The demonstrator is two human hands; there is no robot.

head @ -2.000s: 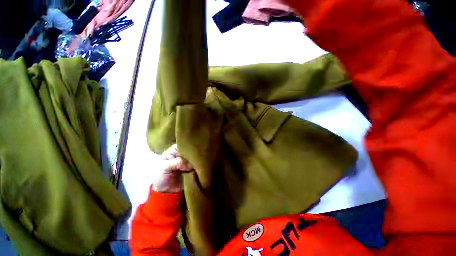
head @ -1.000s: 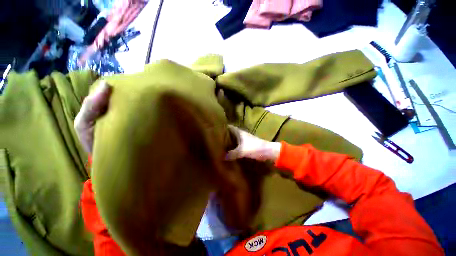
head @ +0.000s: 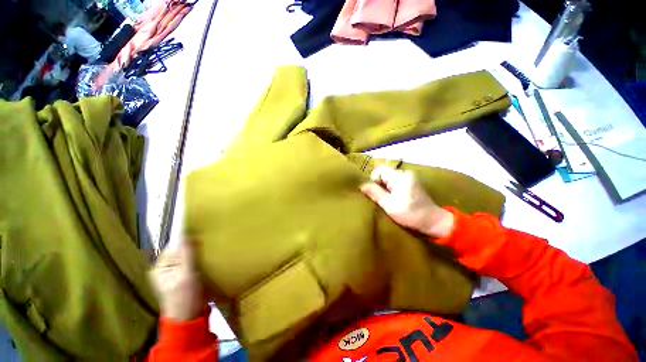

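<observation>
An olive-green jacket (head: 283, 205) lies spread in front of me, one panel partly lifted and blurred. A stitched pocket flap (head: 282, 300) faces up near my body. One sleeve (head: 425, 109) points right, with small buttons at its cuff; the other sleeve (head: 280, 106) points away. My left hand (head: 177, 279), blurred, is at the panel's left edge. My right hand (head: 402, 196) pinches the cloth at the panel's right edge. I cannot make out a needle or thread in either hand.
Olive jackets (head: 67, 212) are piled at left. At right lie a black phone (head: 511, 150), dark red snips (head: 536, 201), a pale booklet (head: 609, 159) and a white bottle (head: 557, 62). Pink (head: 382, 20) and dark garments lie at the far side of the white table.
The jacket panel was lifted and folded up; it now lies flatter, with its pocket flap showing. My left hand has moved down toward me. My right hand has moved right along the cloth.
</observation>
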